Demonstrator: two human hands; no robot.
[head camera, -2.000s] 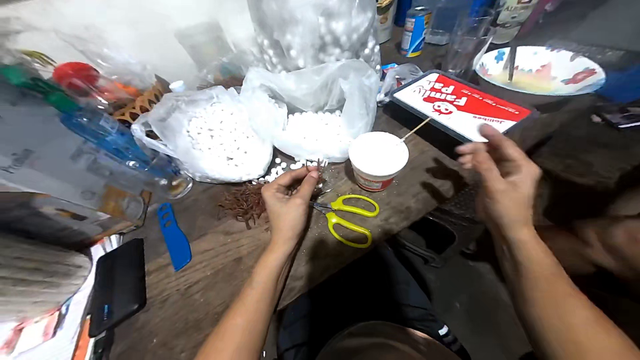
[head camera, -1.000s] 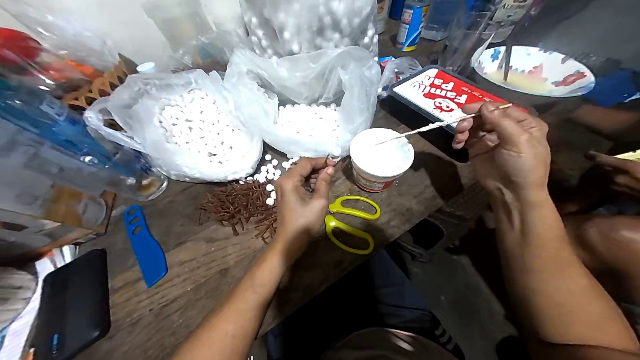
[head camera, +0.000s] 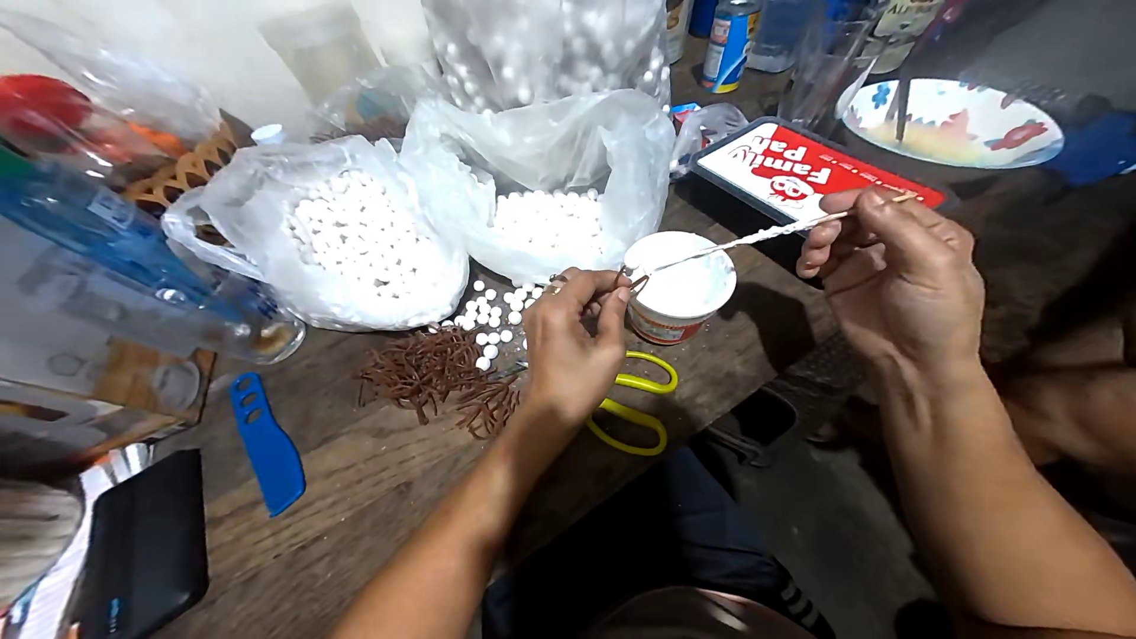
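My left hand (head camera: 577, 333) pinches a small brown piece at its fingertips, beside the rim of a tub of white paste (head camera: 682, 275). In my right hand (head camera: 901, 266) is a thin stick coated in white (head camera: 763, 234); its tip meets the brown piece over the tub. Below my left hand lie yellow-handled scissors (head camera: 652, 373), their blades mostly hidden. A pile of thin brown strips (head camera: 422, 373) and loose white balls (head camera: 488, 324) lie to the left of it. Two plastic bags of white balls, one at left (head camera: 355, 235) and one in the middle (head camera: 550, 222), stand behind.
A blue plastic knife-shaped tool (head camera: 269, 444) and a black phone-like device (head camera: 146, 541) lie at left, near clear bottles (head camera: 213, 311). At right are a red and white box (head camera: 799, 169) and a patterned plate (head camera: 1012, 133). Another person's limb (head camera: 1074, 404) is at the right edge.
My right hand, raised with no stick plainly in it two seconds ago, now holds the white-coated stick, which leaned in the tub then. Its tip has moved from the tub to my left fingertips.
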